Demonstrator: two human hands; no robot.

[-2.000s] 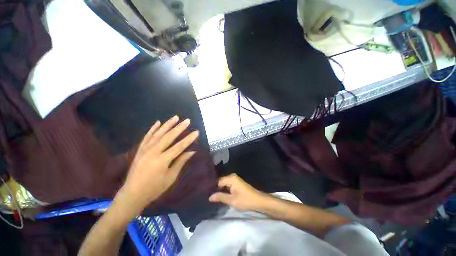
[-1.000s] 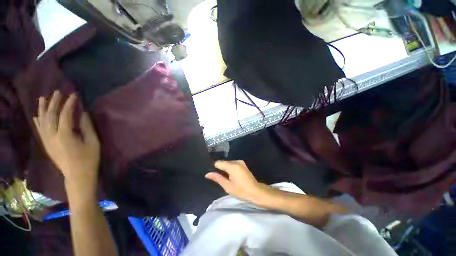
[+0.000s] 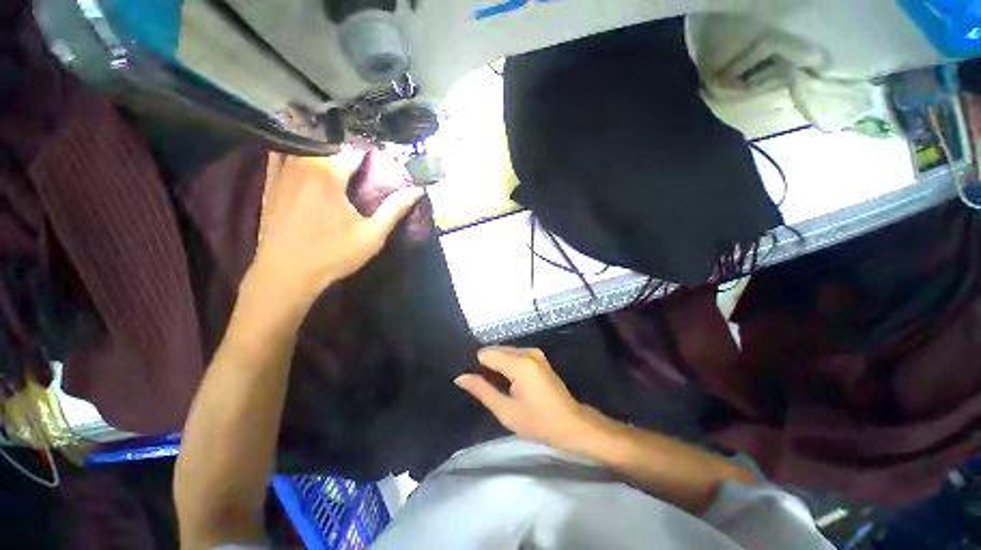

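Note:
Maroon and black cloth (image 3: pixel 387 322) lies from the machine needle down to the wearer's lap. My left hand (image 3: pixel 323 215) lies on it just left of the needle area, thumb and fingers spread; its fingertips are partly lost in the lamp glare. My right hand (image 3: pixel 527 392) is at the cloth's right edge near the table front, thumb over the cloth and fingers curled at the edge. The presser foot area (image 3: pixel 422 161) is bright and partly hidden by a round grey part.
A black cloth piece (image 3: pixel 635 150) with loose threads lies under the machine arm. Crumpled white cloth (image 3: pixel 780 75) is behind it. A measuring strip (image 3: pixel 581 306) runs along the table edge. Maroon striped cloth (image 3: pixel 118 247) is heaped left. A blue crate (image 3: pixel 328 510) stands below; maroon cloth (image 3: pixel 850 376) hangs right.
My left hand has moved from the far left up and right to the needle area. The maroon part of the cloth has shifted up under the machine head. My right hand stays near the edge.

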